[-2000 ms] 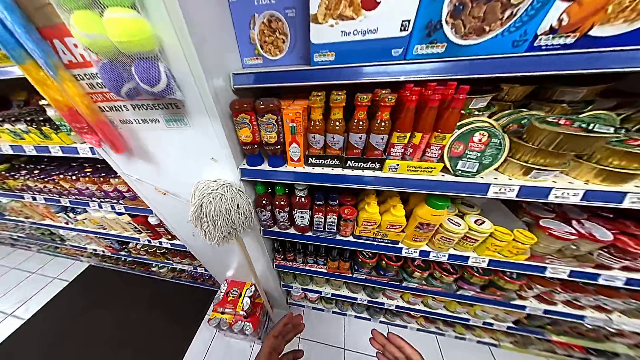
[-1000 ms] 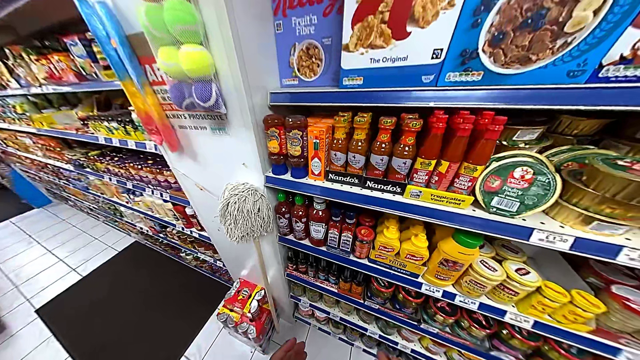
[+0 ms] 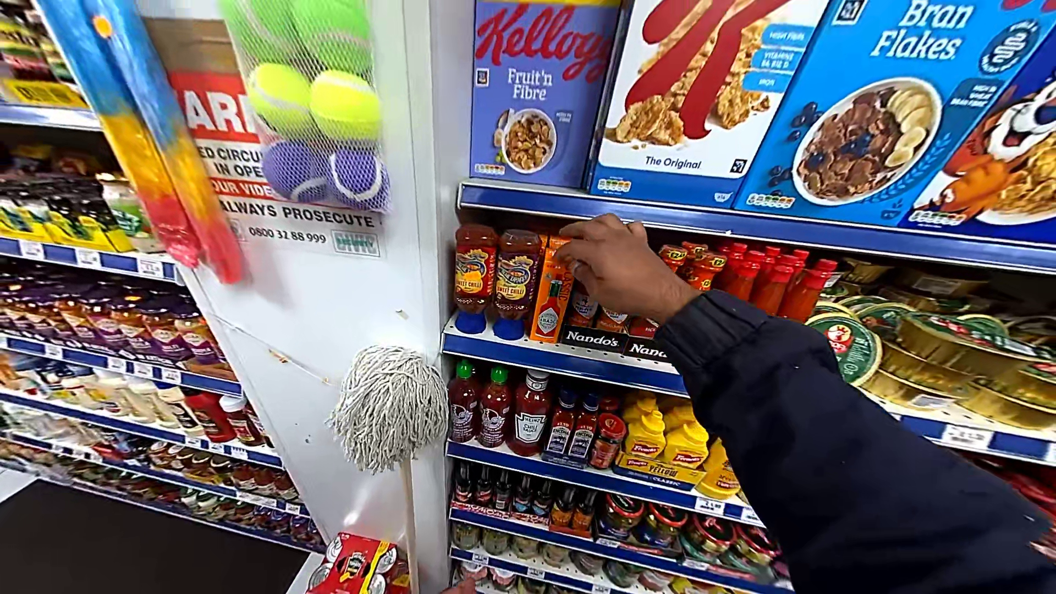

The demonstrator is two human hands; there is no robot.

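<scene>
My right hand, in a dark sleeve, reaches to the sauce shelf. Its bent fingers are at the top of an orange Tabasco sauce box, partly covering it; whether they grip it is unclear. Left of the box stand two sweet chilli sauce bottles with blue caps down. Nando's sauce bottles stand in a black tray just right of the box, partly behind my hand. Only a small, blurred part of my left hand shows at the bottom edge, so its grip cannot be seen.
Cereal boxes stand above the blue shelf edge. Round tins are stacked at right. An upright string mop leans by the white pillar, beside a red multipack of cans. Sauces and mustard bottles fill lower shelves.
My right hand has risen from the bottom of the view to the Tabasco box on the sauce shelf. My left hand has mostly left view. The view has moved nearer the shelves.
</scene>
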